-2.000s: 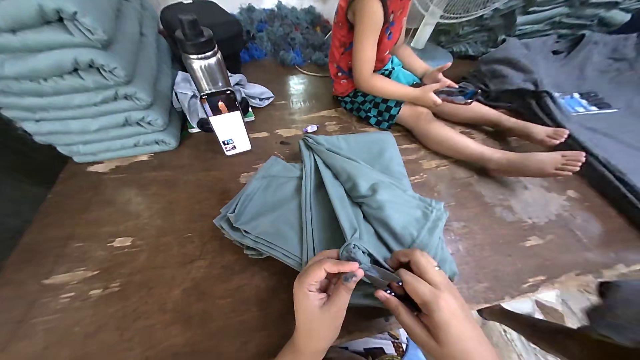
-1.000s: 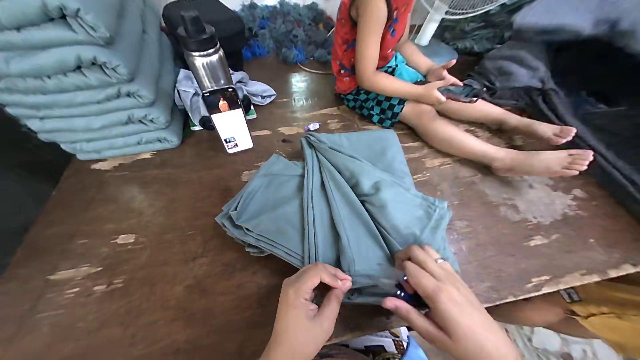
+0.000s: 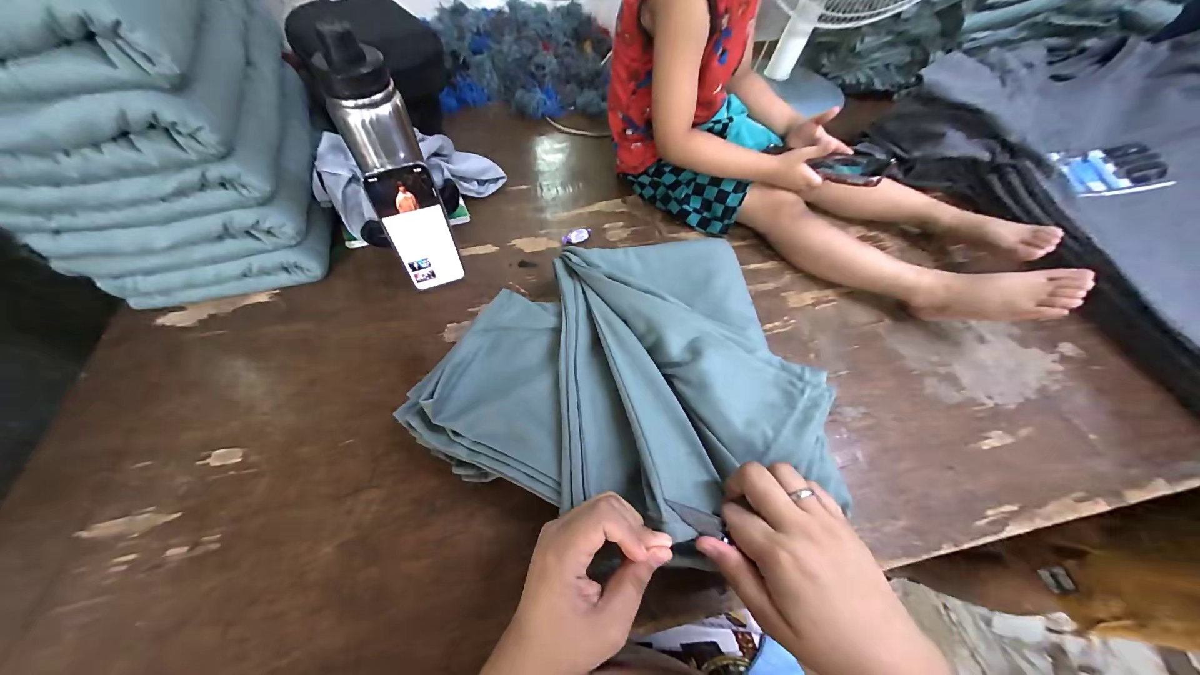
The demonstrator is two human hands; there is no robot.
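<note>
Grey-green fabric pieces point(image 3: 487, 394) lie folded and layered on the worn wooden table, their near edge under my hands. My right hand point(image 3: 797, 544), with a ring on one finger, is closed around a small pair of thread snips point(image 3: 698, 517); the metal blades point left over the cloth and the handle is mostly hidden by my fingers. Just left of the blades, my left hand point(image 3: 595, 572) has its thumb and forefinger pinched together at the fabric's near edge. Whether a thread or a bit of cloth is between those fingertips, I cannot tell.
Folded cloth point(image 3: 159, 159) is stacked at the left. A phone point(image 3: 422, 239) leans against a steel bottle point(image 3: 370, 122). Beyond the fabric a person point(image 3: 694, 112) sits with legs stretched right, holding a phone. A wrapped candy point(image 3: 576, 236), a fan point(image 3: 797, 37) and dark cloth point(image 3: 1012, 169) are also there.
The bunched bit of cloth held up between my hands two seconds ago is down. The snips' blades show again, beside my left fingertips. A yellow-brown shape has appeared below the table's right edge.
</note>
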